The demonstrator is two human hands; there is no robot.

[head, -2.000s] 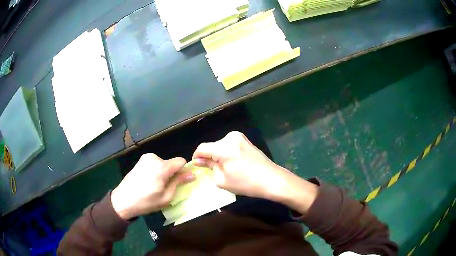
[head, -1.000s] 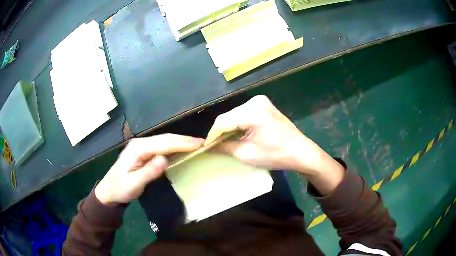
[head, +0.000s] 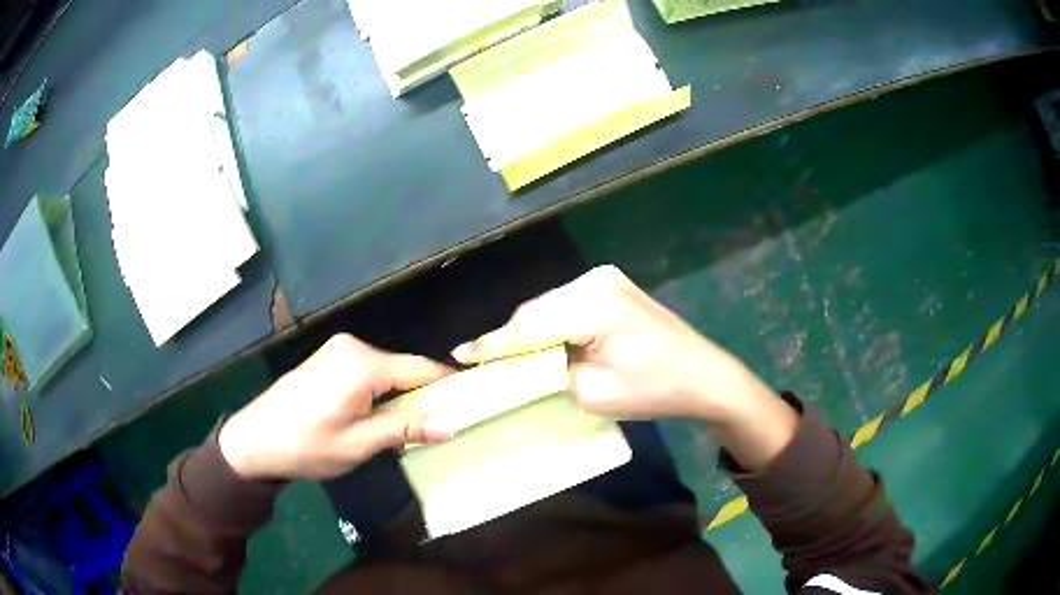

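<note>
A pale yellow-green insulating sheet (head: 523, 457) is held over the dark lap, its upper part bent up along a crease. My left hand (head: 331, 409) grips its left end, thumb on the near face and fingers at the top edge. My right hand (head: 628, 349) grips the upper right end; its fingers are partly hidden behind the sheet. A folded sheet (head: 570, 99) with raised yellow-green edge flaps lies on the ledge. The unfolded sheet stack (head: 174, 198) lies left of centre, and a second, thicker stack (head: 436, 35) is at the top.
Grey-green translucent sheets (head: 41, 291) lie at far left, with orange-yellow rubber bands (head: 26, 421) beside them. A small teal-green circuit board (head: 26, 114) is at upper left. Part of a yellow-green pile (head: 709, 7) shows at the top edge. The ledge's front edge (head: 465, 252) runs beyond the hands.
The held sheet, earlier mostly covered by both hands, now shows its bent upper part facing the camera. Both hands have shifted slightly down since one second ago. The view has shifted a little.
</note>
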